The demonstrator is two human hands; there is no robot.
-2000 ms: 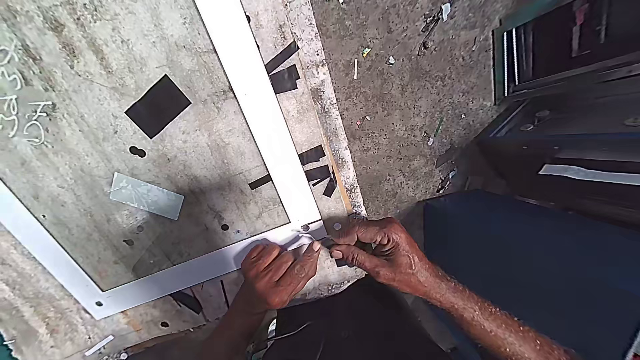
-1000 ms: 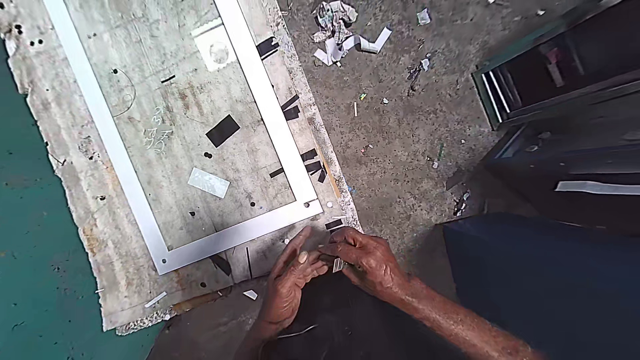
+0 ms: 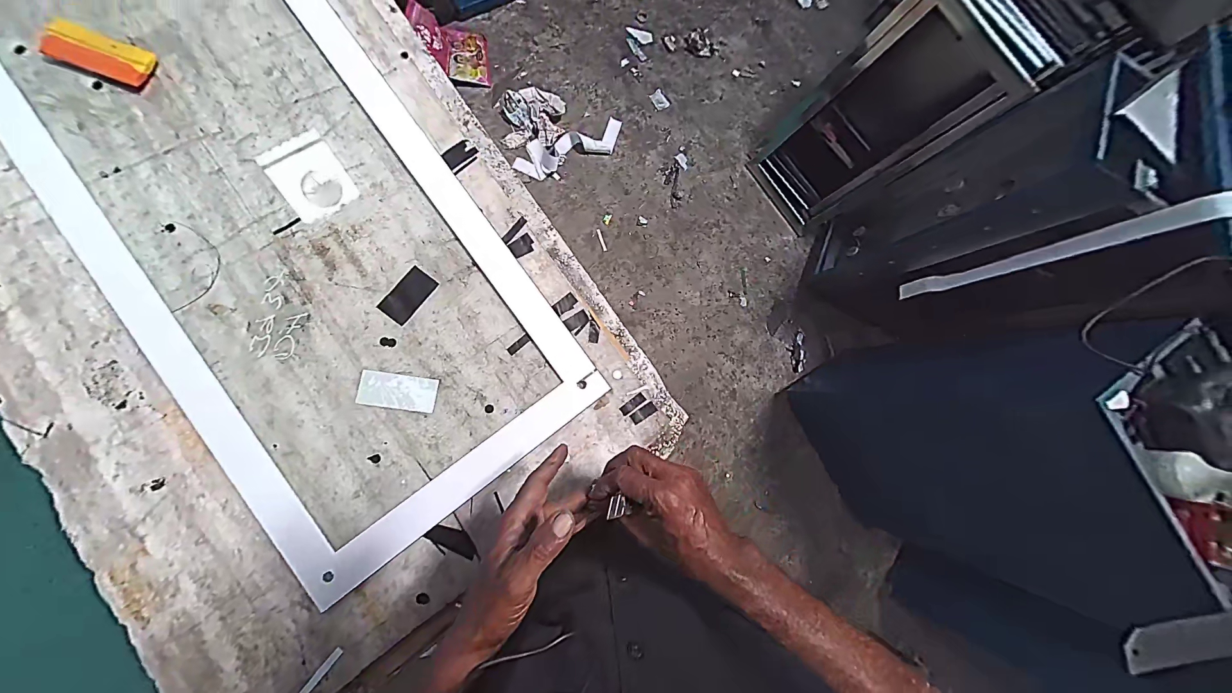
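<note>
A small metal piece (image 3: 617, 506) is pinched between the fingers of my right hand (image 3: 674, 505), just off the near corner of the worktable. My left hand (image 3: 525, 553) is beside it with fingers spread; its fingertips come close to the piece, and whether they touch it I cannot tell. A white rectangular frame (image 3: 452, 491) lies on the worn table top (image 3: 115, 385), its near right corner just beyond my hands. Both near corners of the frame have a small dark hole. Inside the frame lie a black rectangle (image 3: 408, 295) and a pale rectangular piece (image 3: 397, 392).
Short black strips (image 3: 638, 407) lie along the table's right edge. An orange and yellow block (image 3: 98, 54) and a white square piece (image 3: 310, 178) rest farther off. Scraps and crumpled paper (image 3: 534, 115) litter the floor. Dark cabinets (image 3: 953, 462) stand at the right.
Both hands have come away from the frame's near right corner, where they were two seconds ago. The left hand's fingers have spread. The view has shifted to show more of the table.
</note>
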